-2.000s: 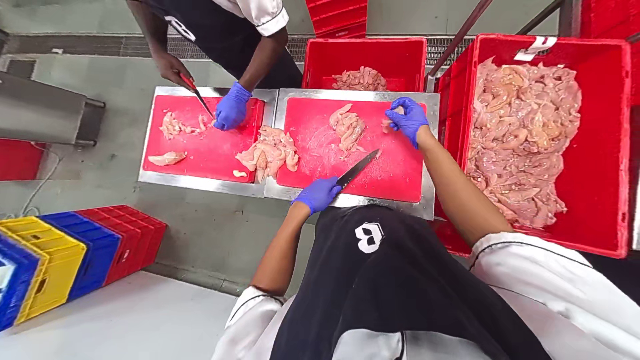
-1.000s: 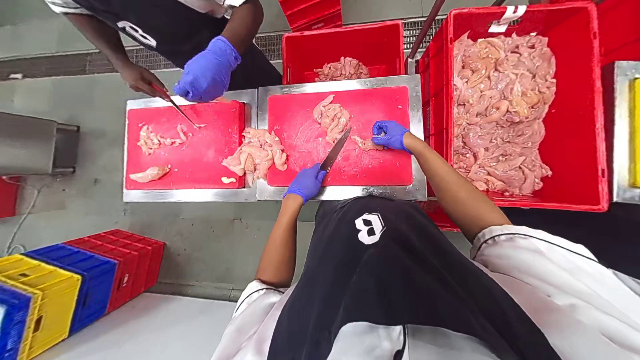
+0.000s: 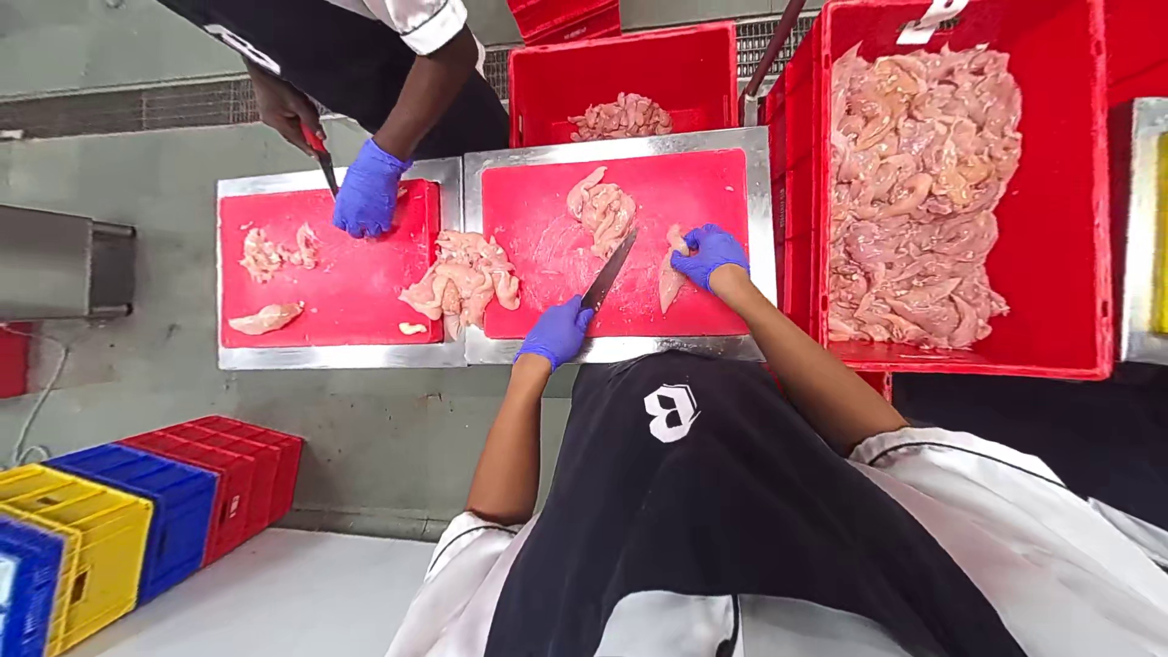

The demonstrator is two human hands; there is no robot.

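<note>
My left hand (image 3: 557,332), in a purple glove, is closed around the handle of a knife. The knife's blade (image 3: 610,272) points up and right over a red cutting board (image 3: 538,201), its tip by a small pile of raw chicken strips (image 3: 604,208). On the board's right part, my right hand (image 3: 712,255), also gloved, grips the edge of a single chicken strip (image 3: 672,281) with its fingertips. A larger heap of raw chicken (image 3: 464,278) lies across the gap between this board and the neighbouring red board (image 3: 347,301).
A co-worker's gloved hand (image 3: 369,193) and a red-handled knife (image 3: 318,151) are over the neighbouring board. A deep red crate (image 3: 1058,228) of chicken stands at right, a red bin (image 3: 620,78) with strips behind my board. Coloured crates (image 3: 182,493) line the lower left.
A longer chicken strip now lies flat under my right fingers, which have spread from their earlier pinch. The co-worker's gloved hand has lowered toward the neighbouring board.
</note>
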